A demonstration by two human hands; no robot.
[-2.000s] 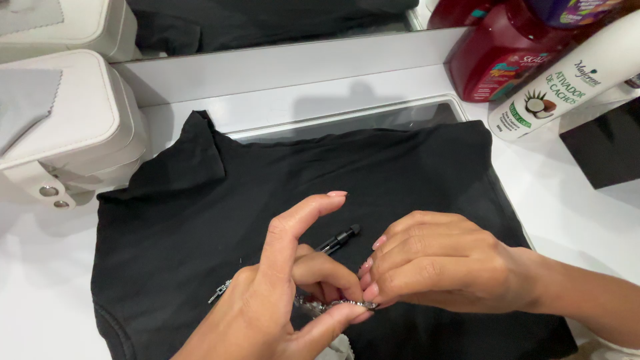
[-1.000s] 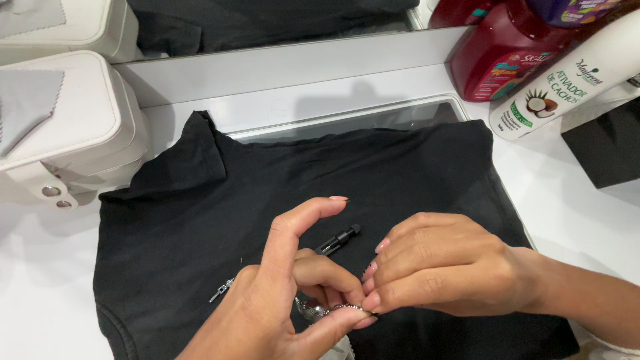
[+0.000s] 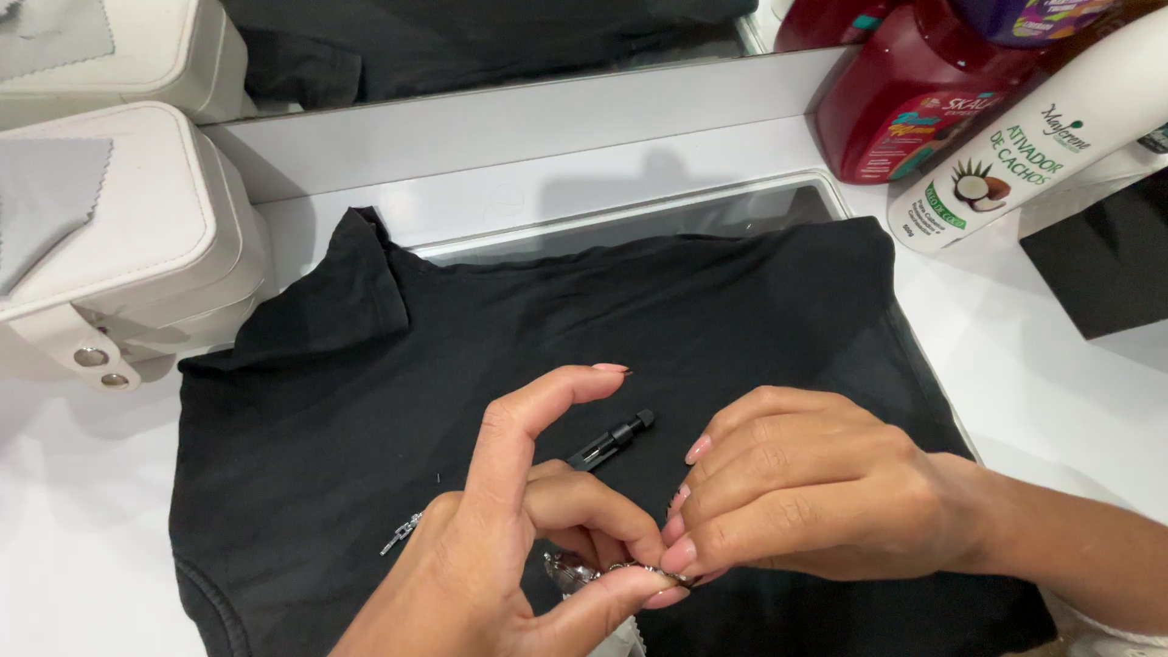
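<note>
Near the bottom centre, my left hand (image 3: pixel 529 538) pinches a small silver metal chain-like piece (image 3: pixel 573 571) between thumb and fingers, its index finger raised. My right hand (image 3: pixel 812 493) meets it from the right, its thumb and fingertips closed on the end of the same piece; the exact contact is partly hidden by the fingers. Behind my left hand a black pin-type tool (image 3: pixel 616 440) lies on a black cloth garment (image 3: pixel 584 319). A short run of silver metal links (image 3: pixel 400 533) shows left of that hand, also on the garment, with a tiny dark pin (image 3: pixel 438 477) above it.
A white case (image 3: pixel 119 210) with a grey cloth (image 3: pixel 46 201) on top stands at left. At the upper right are a red bottle (image 3: pixel 890 100), a white bottle (image 3: pixel 1022 137) and a black flat object (image 3: pixel 1104 255). A mirror (image 3: pixel 511 46) borders the back.
</note>
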